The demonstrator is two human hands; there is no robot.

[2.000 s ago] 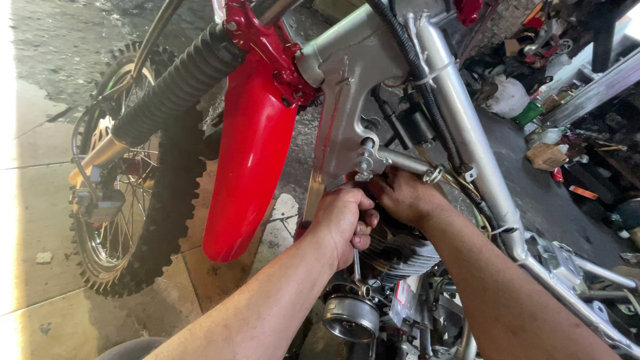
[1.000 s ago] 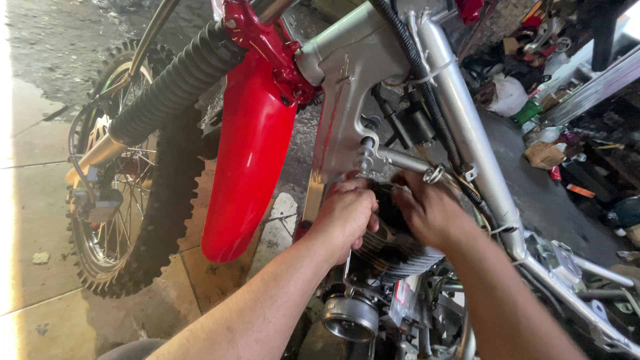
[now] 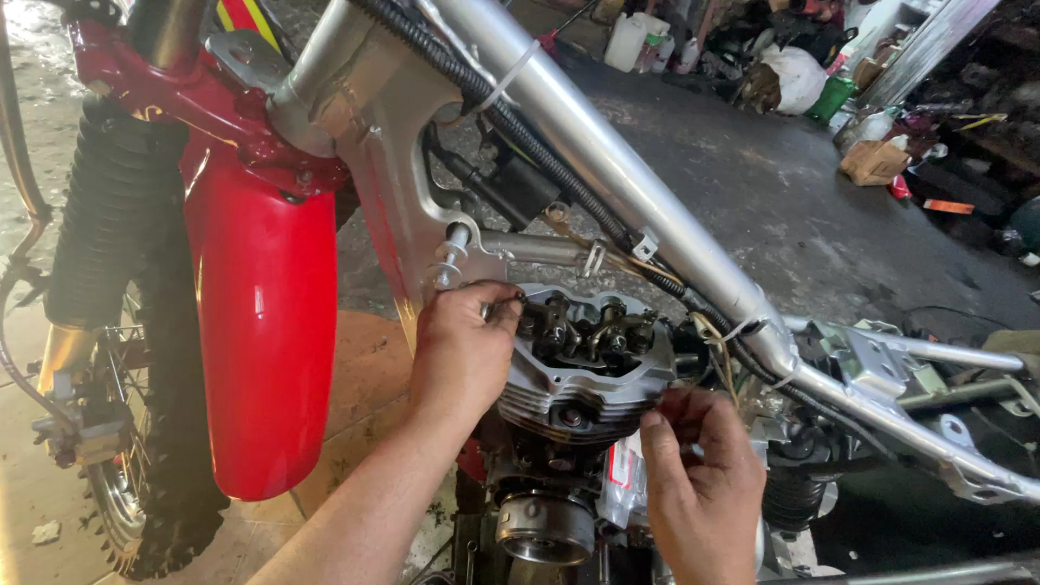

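Observation:
The finned cylinder head of a motorcycle engine lies with its rocker arms exposed. At its left edge is my left hand, fingers pinched around a small part by the gasket face; what it is cannot be made out. My right hand is off the head's lower right side, fingers curled, their tips partly hidden. Below the head sits a round metal rotor. A long bolt stands in the frame bracket above my left hand.
The silver frame tube with a black corrugated cable sleeve runs diagonally over the engine. On the left are the red front fender and the knobby front tyre. Bottles, a cardboard box and clutter lie on the floor behind.
My hands have parted, leaving the cylinder head's rockers in view. My right hand has moved down from the head's upper right. The wrench seen under my left hand earlier is no longer there.

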